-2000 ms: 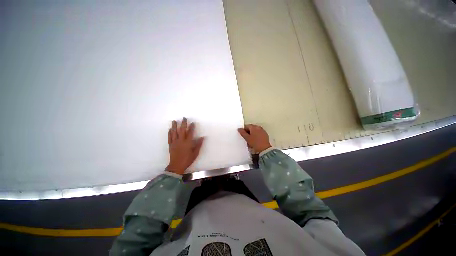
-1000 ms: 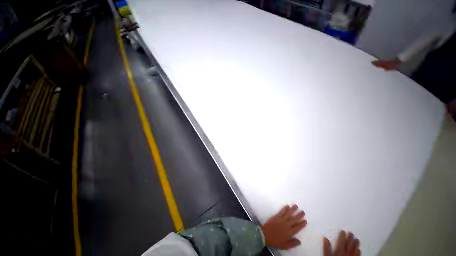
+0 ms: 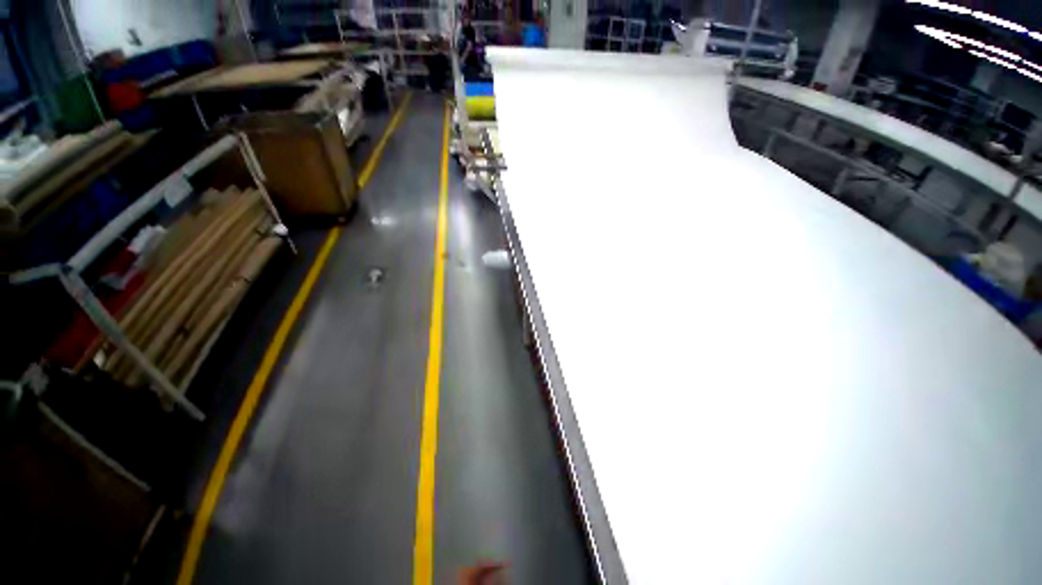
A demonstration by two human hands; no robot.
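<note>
White fabric (image 3: pixel 731 297) covers the long table and runs to its far end, where it rises to a white roll (image 3: pixel 611 59). The grey table edge rail (image 3: pixel 548 349) runs along the left side of the fabric. A small, blurred part of a hand, seemingly my left hand (image 3: pixel 482 573), shows at the bottom edge over the floor, left of the table. Its fingers are mostly cut off, so whether it holds anything cannot be told. My right hand is out of the picture.
A grey floor aisle (image 3: pixel 371 400) with yellow lines lies left of the table. A metal rack with long brown rolls (image 3: pixel 200 280) and a brown box (image 3: pixel 299 166) stand beyond it. A blue container (image 3: pixel 992 286) is at the right, past the table. Another long table (image 3: pixel 903 135) is behind.
The view has turned left and up along the table. My hands have left the fabric; only part of one shows. The other person's arm is out of view.
</note>
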